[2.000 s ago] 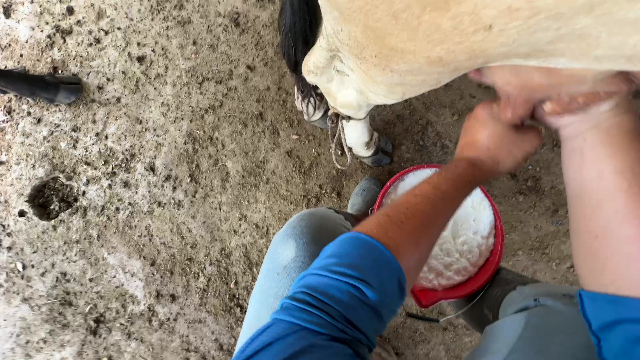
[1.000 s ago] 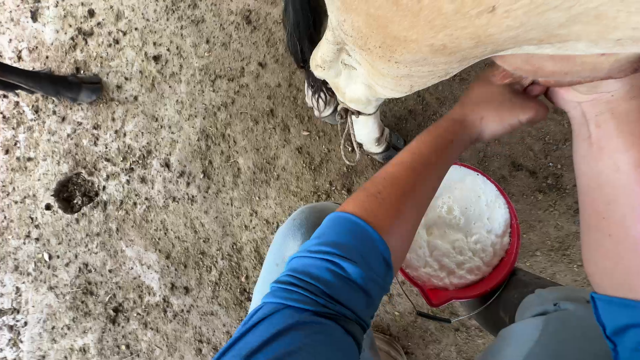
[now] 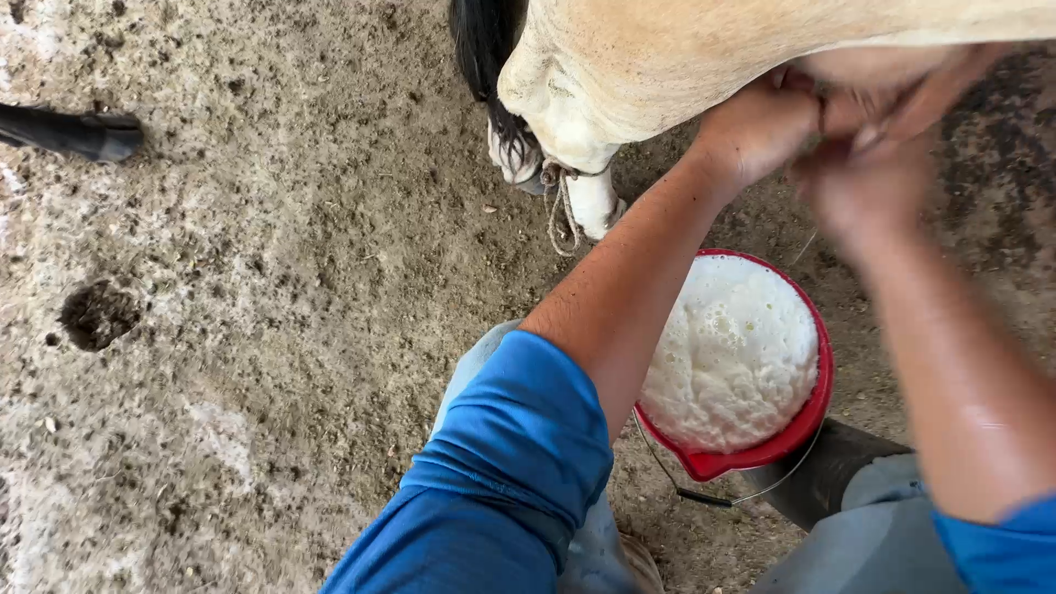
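My left hand is closed at a teat under the cow's pink udder, its fingers partly hidden. My right hand, blurred by motion, is lower and to the right, closed around another teat that looks stretched. Below the hands, a red bucket holds white, frothy milk, with bubbles on its surface. My left forearm passes over the bucket's left edge. Its wire handle with a black grip hangs down at the near side, between my legs.
The tan cow fills the top. A rope is tied around its hind legs, beside the black tail. Another animal's dark leg shows at the left. The dirt floor has a small hole. A dark boot is beside the bucket.
My right hand has come down and to the left from up at the udder, and more of it shows. My left hand stays at the udder.
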